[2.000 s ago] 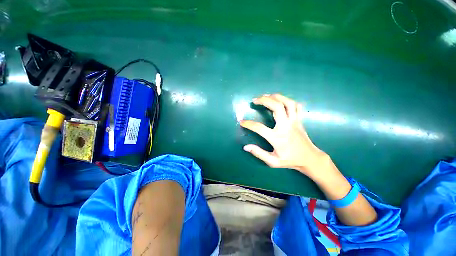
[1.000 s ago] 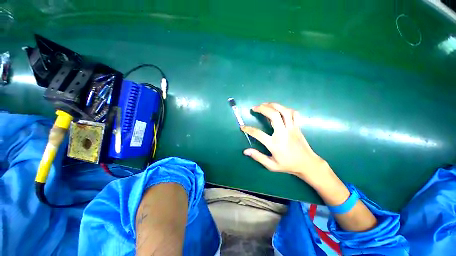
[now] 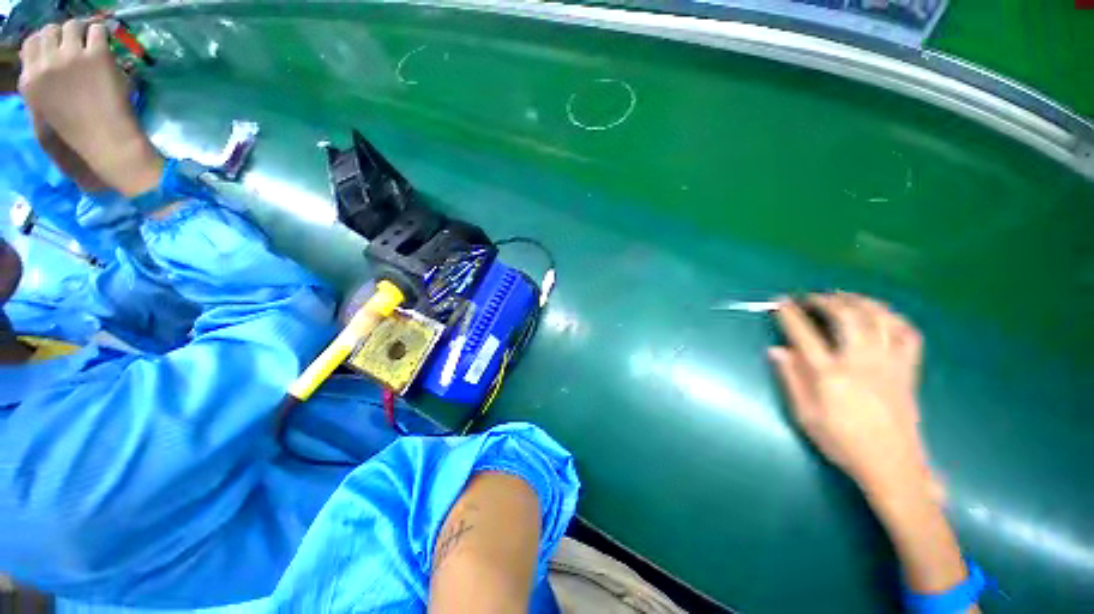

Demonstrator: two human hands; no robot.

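Note:
A small slim stick, pale and slightly blurred, lies about level on the green surface. Its right end meets or passes under the index fingertip of my right hand; that end is hidden or too unclear to tell. My right hand is palm down over the green line surface, fingers bent, thumb and index finger apart, not pinching the stick. A blue band is on the right wrist. My left hand is out of the picture; only the bare left forearm and rolled blue sleeve show at the bottom.
A blue soldering station stands left of centre, with a yellow-handled iron, a square yellowish tray and a black cable. A person in a blue smock sits at left, hand raised. A pale rail runs along the back.
The view has swung left, bringing in the person and the rail. The stick has turned from steep to nearly level, and now extends left from my right fingertips.

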